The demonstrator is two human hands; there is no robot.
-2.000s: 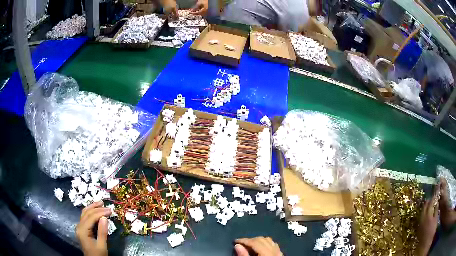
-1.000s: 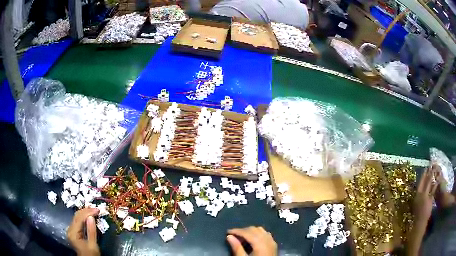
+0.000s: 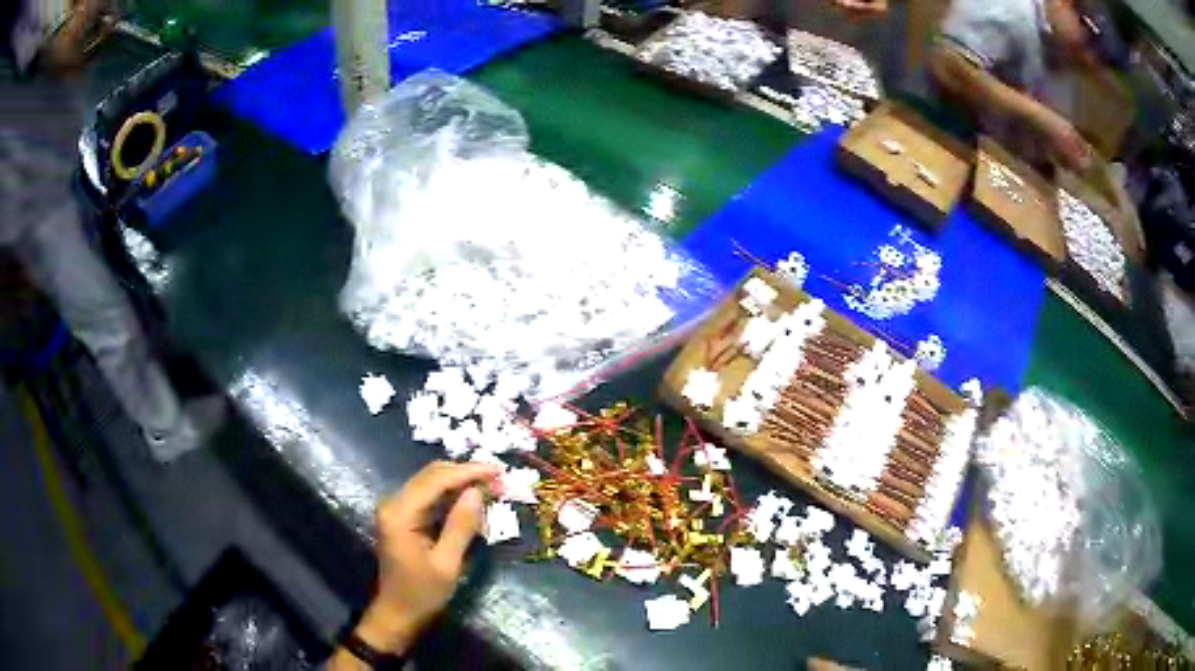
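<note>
My left hand (image 3: 426,544) is at the near edge of the bench, index finger and thumb close together beside loose white housings (image 3: 461,409). A white piece lies at its fingertips; whether it is gripped I cannot tell. My right hand (image 3: 826,665) shows only as a small sliver at the bottom edge, the rest cut off. A tangled pile of brass contacts with red wires (image 3: 616,485) lies right of my left hand. More white housings (image 3: 819,557) lie to its right. A cardboard tray (image 3: 714,422) holds rows of white modules with red-brown wires between them.
A large clear bag of white parts (image 3: 505,249) is at back left, a smaller one (image 3: 1048,485) at right. Cardboard trays (image 3: 904,164) stand on or by a blue sheet (image 3: 813,184). A blue basket (image 3: 177,184) and a black bin (image 3: 236,616) are left. Co-workers are partly visible.
The view has swung left, so the bench things sit further right and the basket and floor appear. My right hand has nearly left the picture. My left hand stays beside the white housings.
</note>
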